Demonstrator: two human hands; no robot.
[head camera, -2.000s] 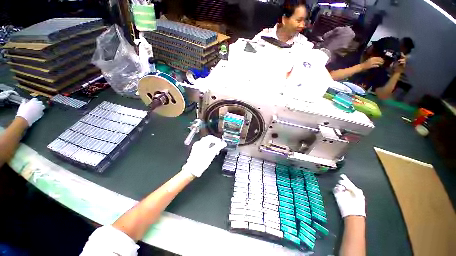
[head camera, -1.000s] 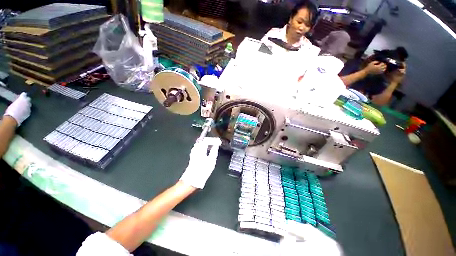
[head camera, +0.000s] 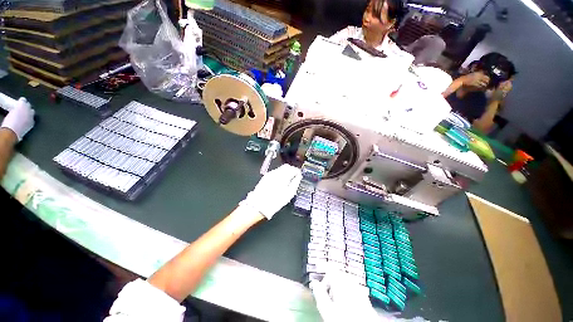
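My left hand, in a white glove, is at the lower left of the machine's round head, its fingertips beside the work holder; I cannot tell what they grip. My right hand, gloved and washed out by glare, is at the near end of the silver blocks; its fingertips are unclear. Green-banded blocks stand in rows right of the silver ones. A block with a green face sits in the work holder. The tan reel and the silver handle are left of the head.
A slab of silver parts lies left of the reel. Stacked trays and a clear plastic bag are behind. A cardboard sheet lies right. Another person's gloved hand is far left. Two people are behind the machine.
My left hand has gone from the work holder to the handle and back beside the holder. My right hand has moved left from the mat's right side to the silver blocks. The view has shifted.
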